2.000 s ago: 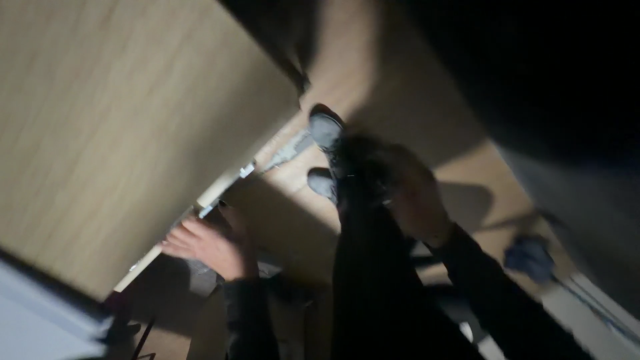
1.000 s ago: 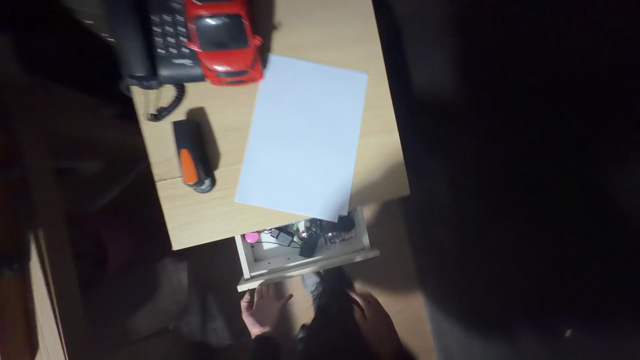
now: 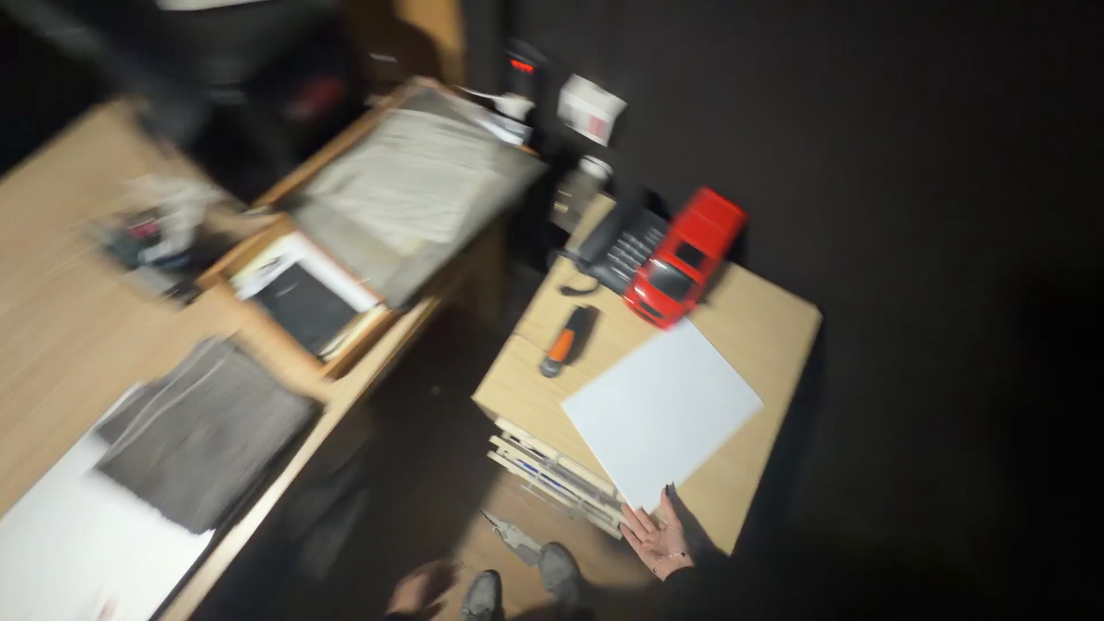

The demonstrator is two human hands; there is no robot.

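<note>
My right hand (image 3: 655,535) is palm up with fingers spread at the lower corner of a white sheet of paper (image 3: 664,410); whether it touches the sheet is unclear. My left hand (image 3: 423,588), blurred, hangs low near my shoes and nothing shows in it. The sheet lies on a wooden cabinet top (image 3: 776,319). Beside it are a red toy car (image 3: 687,257), a black desk telephone (image 3: 623,246) and a black and orange stapler-like tool (image 3: 563,342). Below the top, the drawers (image 3: 556,473) stand slightly out.
On the left is a wooden desk (image 3: 52,285) with a dark grey folded cloth or pouch (image 3: 207,431), white paper (image 3: 78,517), and a wooden tray (image 3: 354,358) holding a dark flat object (image 3: 306,306). My shoes (image 3: 559,569) are on the floor below the cabinet.
The drawer that stood open with small items is now pushed much further in. My right hand has come up beside the paper's corner. The view has swung to take in the desk.
</note>
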